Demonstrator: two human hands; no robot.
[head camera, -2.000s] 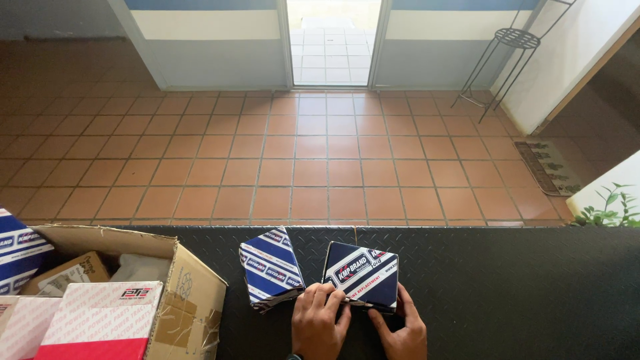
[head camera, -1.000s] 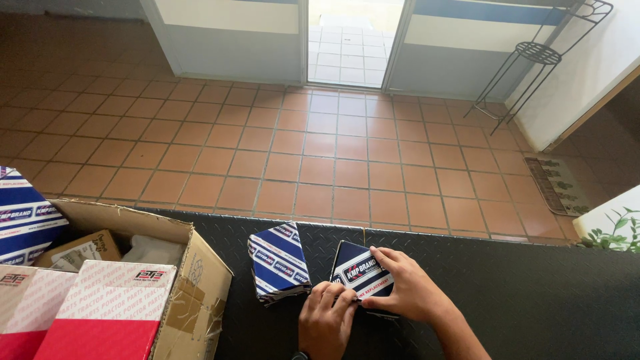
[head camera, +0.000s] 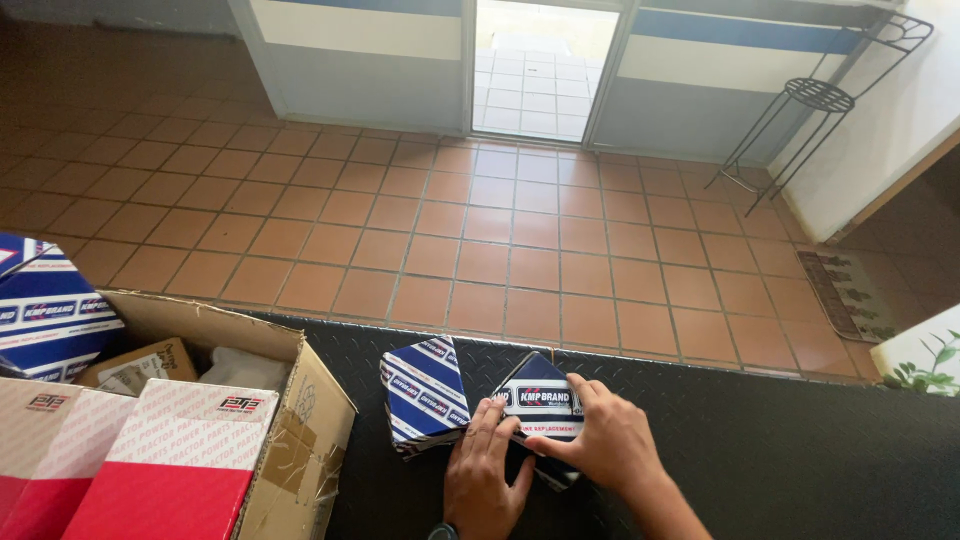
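Note:
A small blue and white KMP Brand cardboard box (head camera: 541, 390) sits on a black diamond-patterned surface. My right hand (head camera: 611, 435) grips its right side, thumb at the near edge and fingers at the far right corner. My left hand (head camera: 484, 472) rests its fingertips on the near left edge of the same box. Part of another blue and white piece shows beneath it, between my hands; whether it is a second box I cannot tell. Just left, near my left fingertips, stands another striped blue and white box (head camera: 424, 391).
At left, an open cardboard carton (head camera: 304, 442) holds red and white boxes (head camera: 169, 480), a large blue and white box (head camera: 52, 311), a small brown box (head camera: 142, 367) and a wrapped item. Beyond the counter (head camera: 750, 450) lie a tiled floor, a doorway and a metal stand (head camera: 819, 96).
My right hand has moved from the near right corner of the box to its right side and far corner. The box has turned somewhat. The view has shifted and tilted.

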